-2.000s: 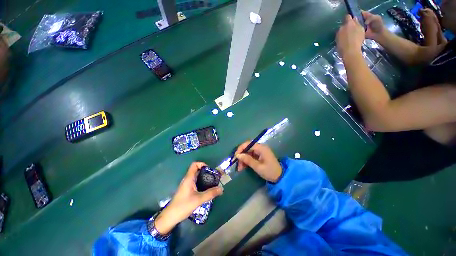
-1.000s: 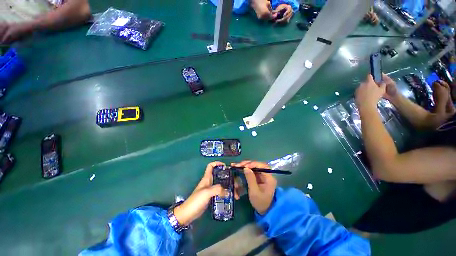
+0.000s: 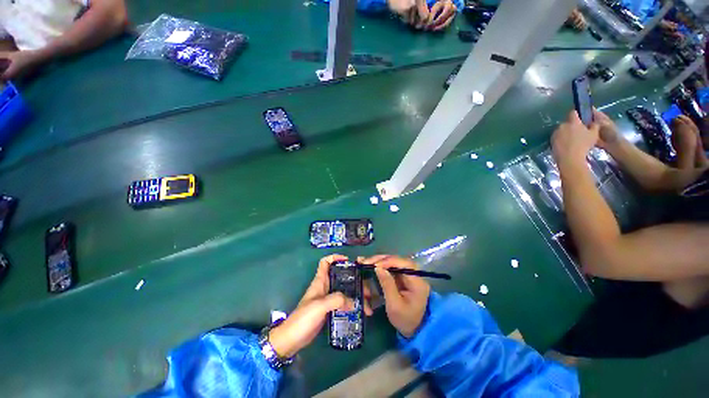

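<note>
An open phone unit (image 3: 346, 322), black with a silvery board showing, stands lengthwise in my left hand (image 3: 311, 311), with the thumb across its middle. My right hand (image 3: 403, 297) holds a thin dark stick-like tool (image 3: 416, 273), its tip at the top end of the phone unit. Whether a small part is at the tip cannot be seen. A second open phone unit (image 3: 341, 232) lies crosswise on the green ledge just beyond my hands. A shiny clear plastic strip (image 3: 441, 247) lies to its right.
A grey metal post (image 3: 466, 105) rises beyond my hands. Phone units and a yellow-framed phone (image 3: 163, 190) lie on the belt. A clear bag (image 3: 204, 51) lies on the far side. At right, a person's hands hold a phone above a clear tray (image 3: 544, 218). White scraps are scattered around.
My left hand has turned the phone unit lengthwise, and the tool in my right hand has come to its top end. The belt phones have shifted left since the last earlier frame.
</note>
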